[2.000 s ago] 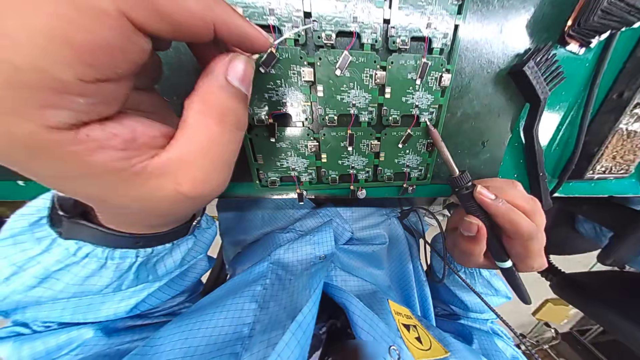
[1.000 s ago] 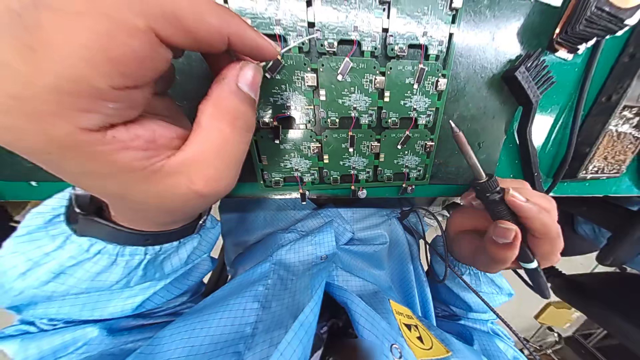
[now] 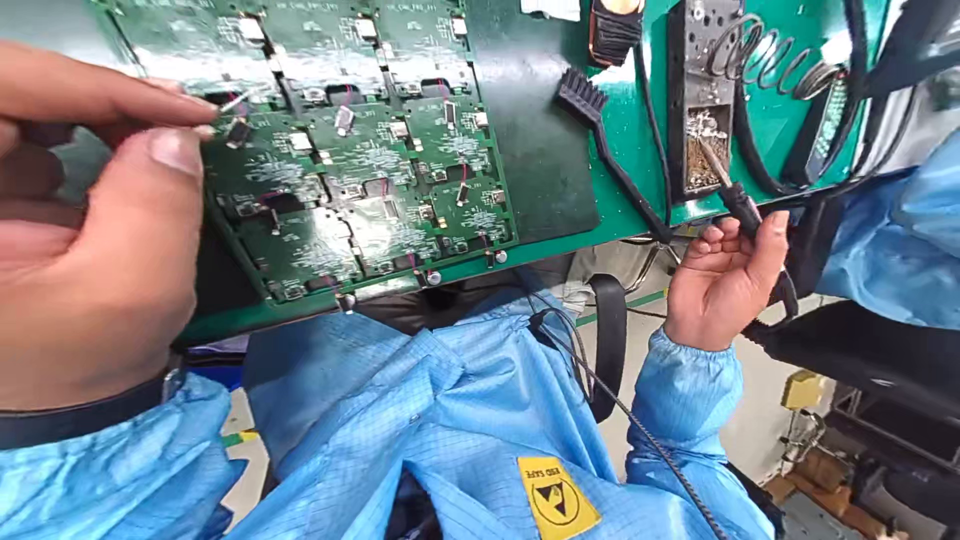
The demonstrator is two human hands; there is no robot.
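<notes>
My left hand [image 3: 112, 217] pinches a thin length of solder wire [image 3: 238, 101] between thumb and forefinger, over the left part of a panel of green circuit boards [image 3: 375, 161]. Small components hang on fine red and dark wires across the boards, among them a silvery one [image 3: 344, 120] near the middle. My right hand [image 3: 724, 281] holds a soldering iron [image 3: 739, 201] by its dark handle, right of the panel. The iron's tip is at the tray of the soldering iron stand [image 3: 701, 169], among brown cleaning material and bits of solder.
A black anti-static brush [image 3: 611, 150] lies between the panel and the stand. The stand's metal coil [image 3: 765, 56] rises at the upper right. A dark bundled object [image 3: 615, 34] is at the top. The table's green edge [image 3: 577, 240] runs below the panel. A person's blue sleeve [image 3: 900, 232] shows at far right.
My right hand has moved the soldering iron away from the circuit boards, rightward to the stand's tray. My left hand still pinches the solder wire over the boards. The view has shifted to the right.
</notes>
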